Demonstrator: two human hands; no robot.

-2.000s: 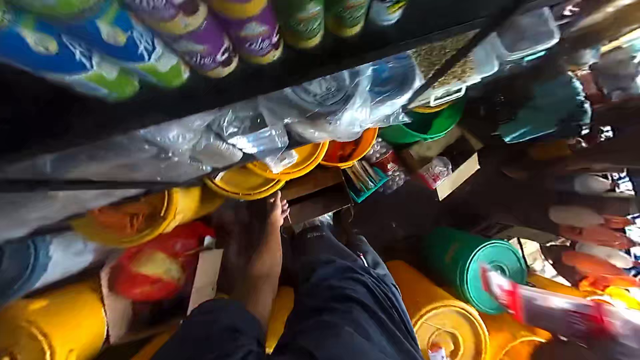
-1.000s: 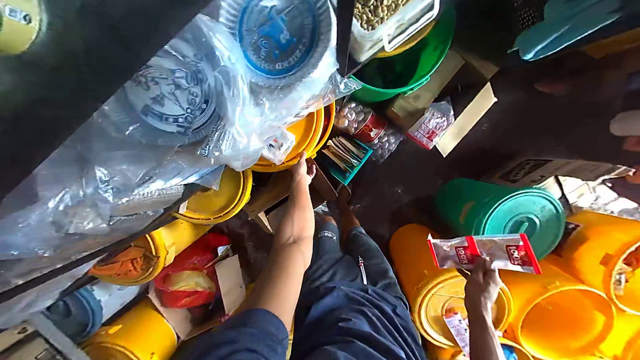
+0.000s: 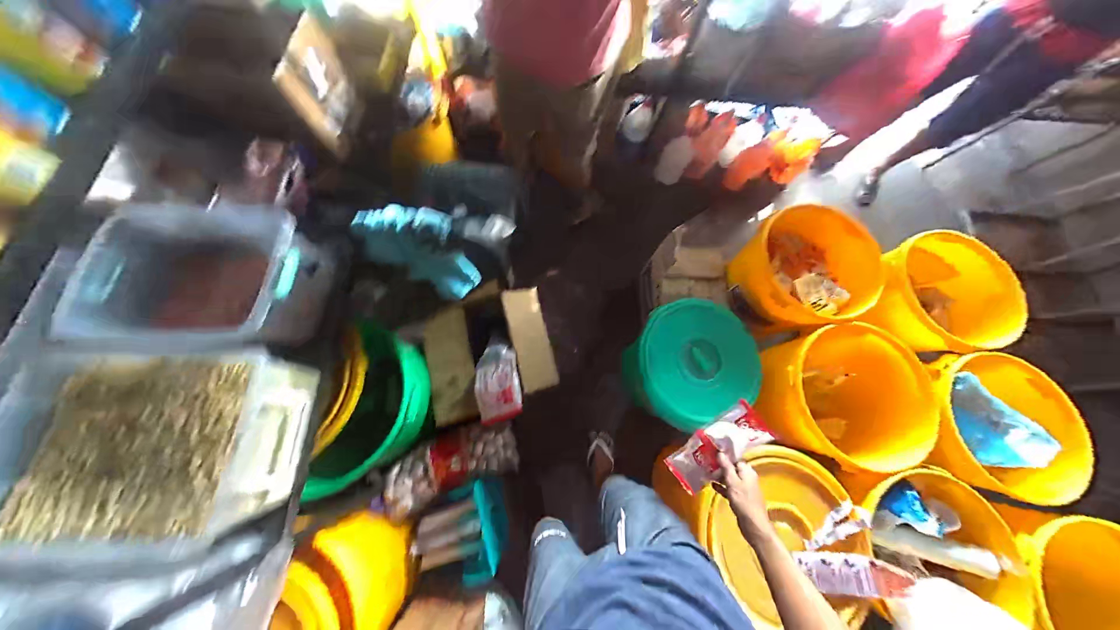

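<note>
My right hand (image 3: 739,490) grips a red and clear plastic packet (image 3: 719,446) above a lidded yellow bucket (image 3: 787,512). Just beyond the packet stands a green bucket with a green lid (image 3: 700,363). Several open yellow buckets (image 3: 866,394) stand to the right, some with packets or scraps inside. More printed packets (image 3: 844,573) lie on the yellow lid beside my right forearm. My left hand is out of view. On the left, an open green tub (image 3: 407,411) stands beside a cardboard box (image 3: 529,341) holding a red and clear packet (image 3: 499,381).
A shelf on the left bears a clear container of small grain-like pieces (image 3: 131,446) and another clear bin (image 3: 175,271). A teal basket (image 3: 486,529) and yellow buckets (image 3: 359,560) stand low on the left. A person in red (image 3: 560,44) stands ahead in the aisle.
The view has swung right and forward along the aisle. My left hand, at the yellow buckets under the shelf one second ago, has left the view. The right hand still holds the packet.
</note>
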